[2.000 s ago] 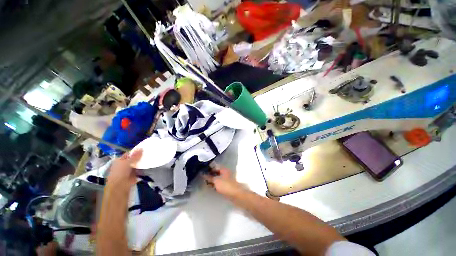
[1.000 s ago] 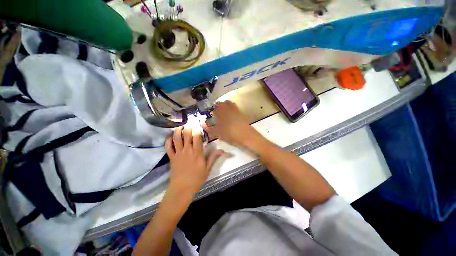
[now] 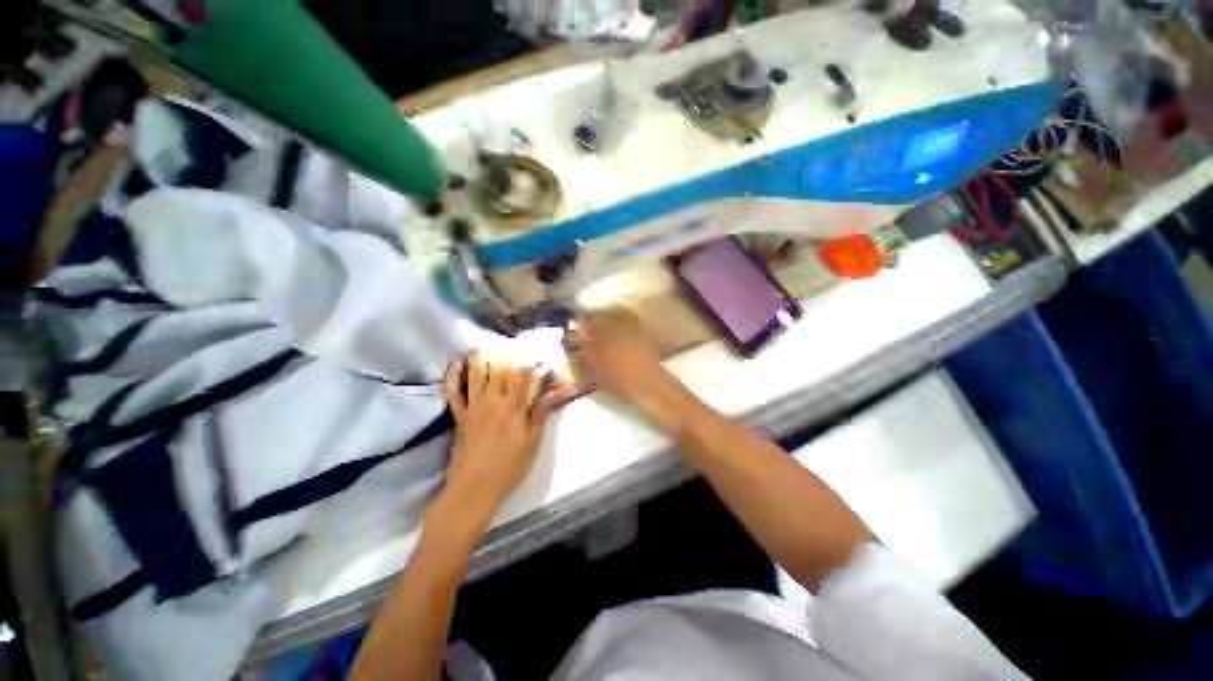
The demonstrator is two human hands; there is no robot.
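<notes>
A large pale grey garment body with navy bands point(image 3: 333, 406) lies heaped left of the needle, and its edge runs under the sewing machine's head point(image 3: 665, 240). My left hand point(image 3: 499, 412) rests on the garment edge in front of the needle, fingers pressing it down. My right hand point(image 3: 612, 349) is just right of the needle, blurred, with its fingertips at the fabric edge; what it pinches is hard to tell. The lamp glare hides the presser foot and needle.
A smartphone point(image 3: 734, 295) lies on the bed right of my right hand, with an orange object point(image 3: 854, 256) beyond it. A green thread cone point(image 3: 313, 93) stands above the head's left end. Blue plastic sheeting point(image 3: 1084, 426) hangs at the right, beyond the table's front edge point(image 3: 851, 386).
From one second ago, the view has shifted back, showing more of the machine top. Both hands stay by the needle. Two seconds ago they were apart, left of the machine, at the cloth pile.
</notes>
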